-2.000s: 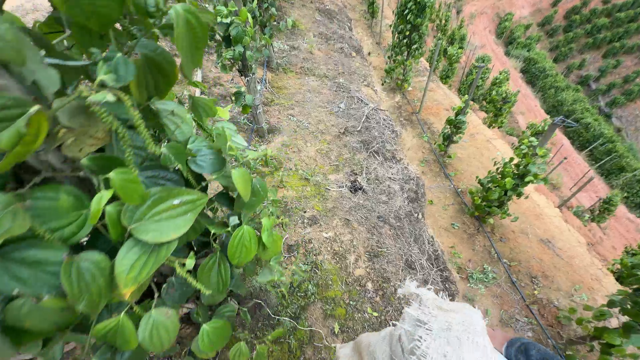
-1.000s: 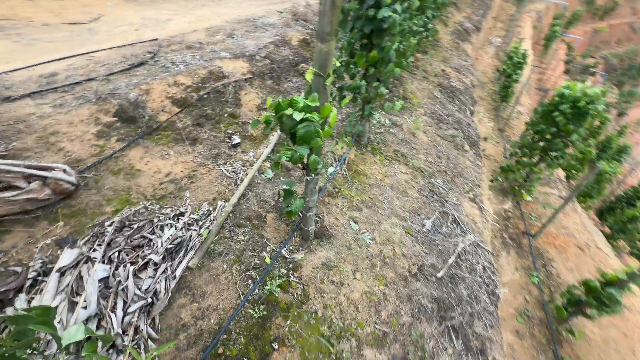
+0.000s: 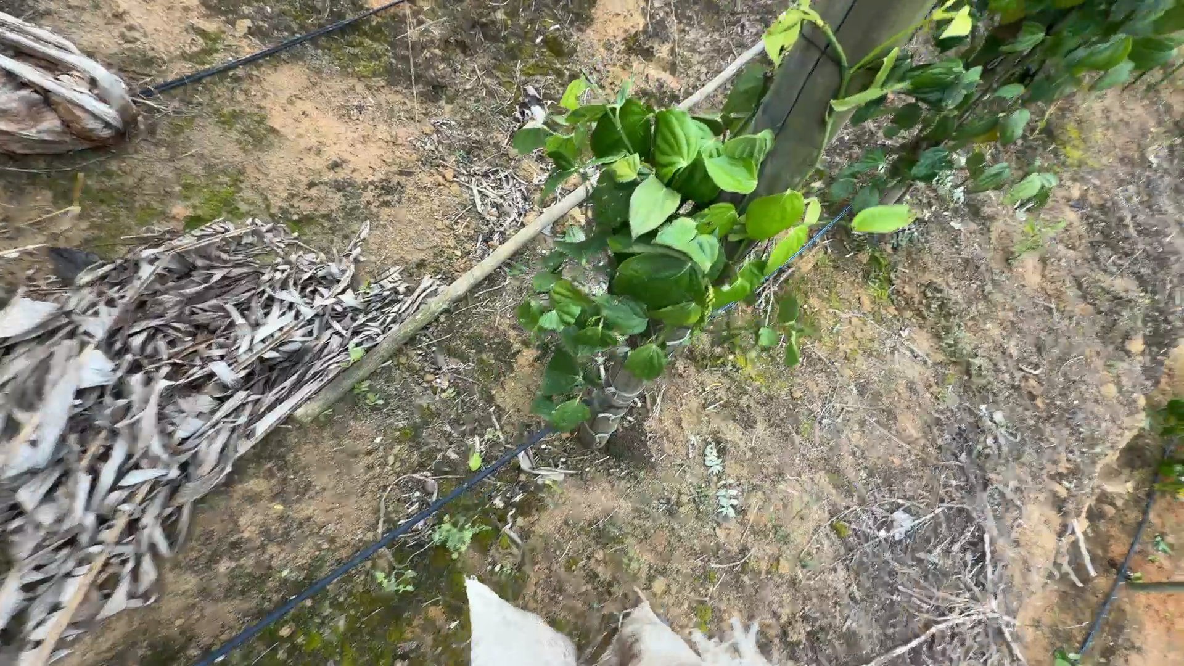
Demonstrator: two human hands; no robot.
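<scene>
Neither my left hand nor my right hand shows in the head view. A climbing vine with broad green leaves (image 3: 661,277) grows around a wooden post (image 3: 814,102) near the middle, and its lower stem is bound to the post's foot. Frayed pale cloth (image 3: 518,634) pokes in at the bottom edge; what holds or carries it is out of sight.
A long wooden pole (image 3: 444,301) lies on the ground behind the vine, beside a heap of dry leaves (image 3: 185,342). A dark irrigation hose (image 3: 398,532) runs past the post's foot. A dry bundle (image 3: 55,92) lies upper left, and more vines (image 3: 980,102) stand upper right.
The view has swung from a leafy vine at the left to this post, which now appears nearer than one second ago. The pale cloth, unseen one second ago, shows again at the bottom.
</scene>
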